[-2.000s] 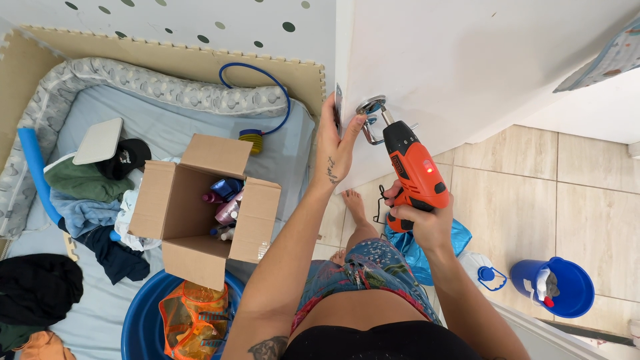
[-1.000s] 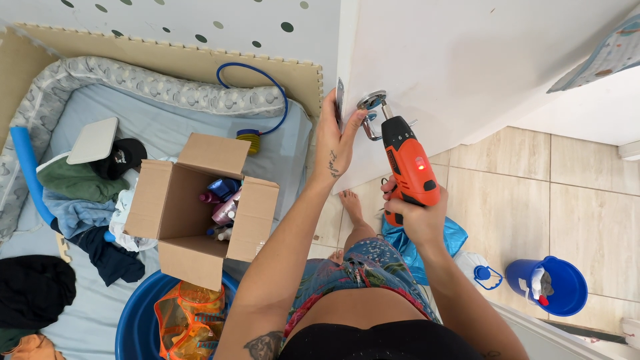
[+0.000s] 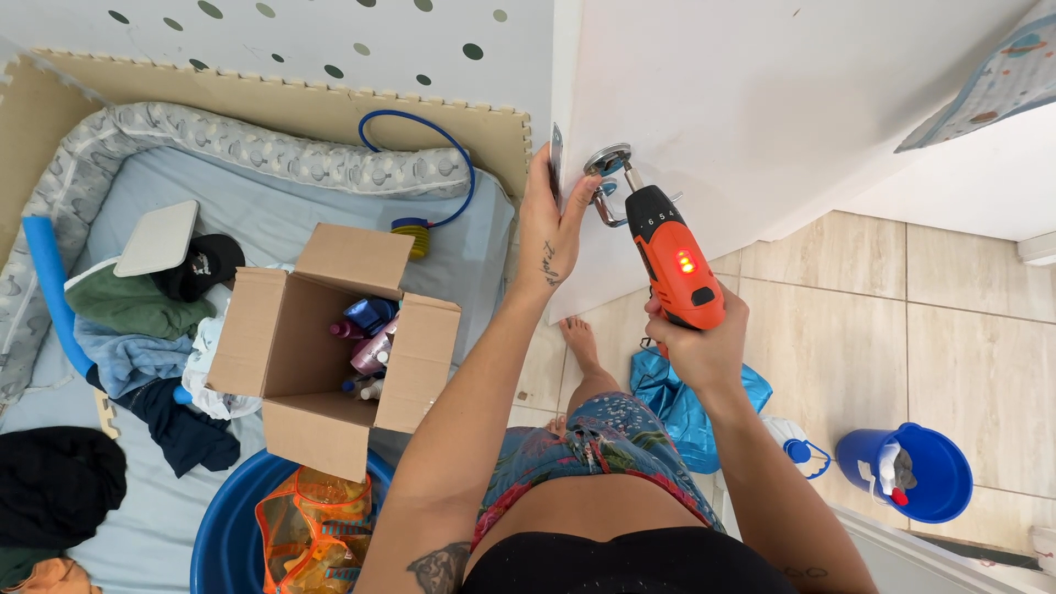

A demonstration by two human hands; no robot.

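Note:
My right hand (image 3: 701,342) grips the handle of an orange and black cordless screwdriver (image 3: 676,264), whose red lights are lit. Its bit reaches the round metal rose of a chrome door handle (image 3: 608,158) on the face of a white door (image 3: 709,99). My left hand (image 3: 554,210) wraps the door's edge, its thumb at the rose and its fingers by a metal plate (image 3: 557,161) that stands on the edge side. Whether the fingers hold that plate is hard to tell. The screw under the bit is hidden.
On the left, a cardboard box (image 3: 330,412) of bottles stands near a blue tub (image 3: 219,511), clothes and a padded bumper (image 3: 289,165). A blue bag (image 3: 685,412), a jug (image 3: 784,437) and a blue bucket (image 3: 949,470) are on the tiled floor (image 3: 973,346). Cloth hangs upper right.

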